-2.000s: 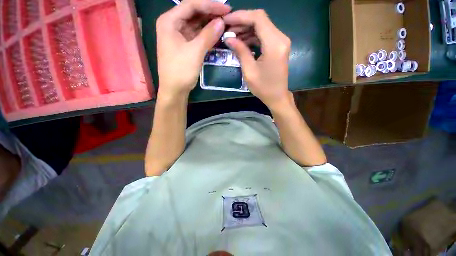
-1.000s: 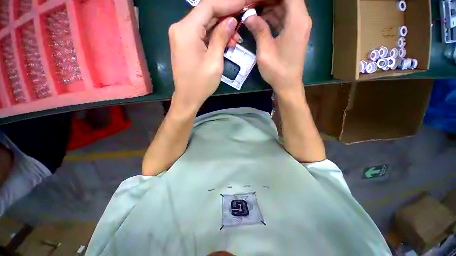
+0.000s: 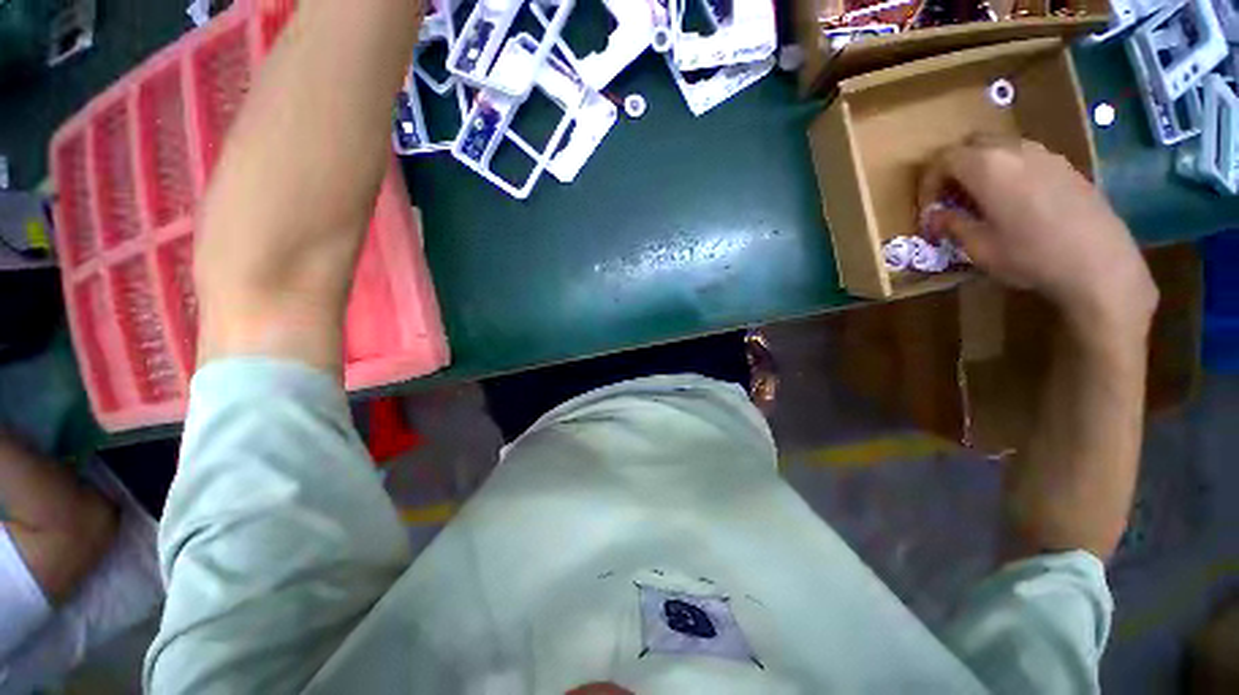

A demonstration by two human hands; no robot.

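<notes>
My right hand (image 3: pixel 1012 211) reaches into the open cardboard ring box (image 3: pixel 856 197). Its fingertips are down among the white rings (image 3: pixel 913 254), and whether they grip one is hidden. My left forearm crosses the pink compartment tray (image 3: pixel 415 306) and runs out of the top edge, so my left hand is not in view. White plastic frames (image 3: pixel 516 136) lie in a loose, overlapping pile at the top centre of the dark green bench. One loose ring (image 3: pixel 635 105) lies beside the frames.
A carton of dark and copper-coloured pieces (image 3: pixel 951 30) stands behind the ring box. Greyer frames (image 3: pixel 1179 61) are piled at the far right, with a white ring (image 3: pixel 1103 114) nearby. A neighbouring person's arm (image 3: pixel 48 523) shows at left. A larger carton (image 3: pixel 1039 326) is below the bench edge.
My hands have parted from the bench centre. My right hand has moved right into the ring box, and my left has gone up out of view. The view has shifted, showing the frame pile.
</notes>
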